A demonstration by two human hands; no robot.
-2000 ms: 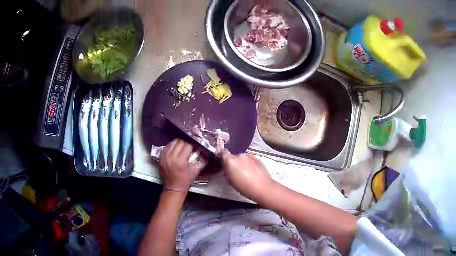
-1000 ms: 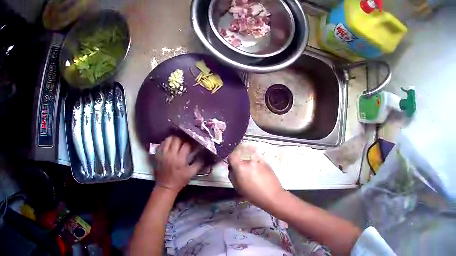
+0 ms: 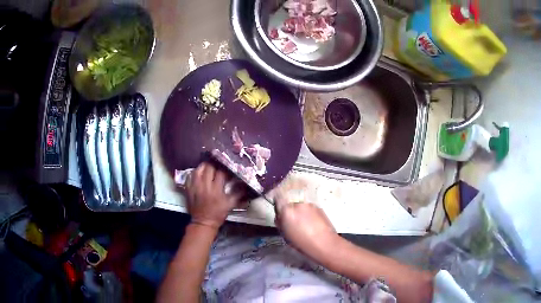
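The round dark purple chopping board (image 3: 190,127) lies at the counter edge. My right hand (image 3: 299,219) grips the cleaver (image 3: 252,184), seen nearly edge-on as a thin dark line slanting up-left over the board's near side. My left hand (image 3: 207,190) holds down the raw pork (image 3: 181,176), whose pink-white end shows left of my fingers; the rest is hidden under the hand. Cut pork pieces (image 3: 256,155) lie just beyond the blade. Chopped garlic (image 3: 211,92) and sliced ginger (image 3: 255,96) lie on the board's far side.
Inner metal bowl (image 3: 354,35) with cut pork sits in the outer basin (image 3: 237,35). The fish tray (image 3: 118,207) and bowl of green vegetable (image 3: 113,56) are left. Sink (image 3: 388,127), yellow detergent jug (image 3: 451,50), spray bottle (image 3: 457,141) and clear bag (image 3: 468,248) are right.
The cleaver is now seen closer to edge-on, and more pork lies beside the blade. My left hand stays on the pork. The camera view has shifted slightly.
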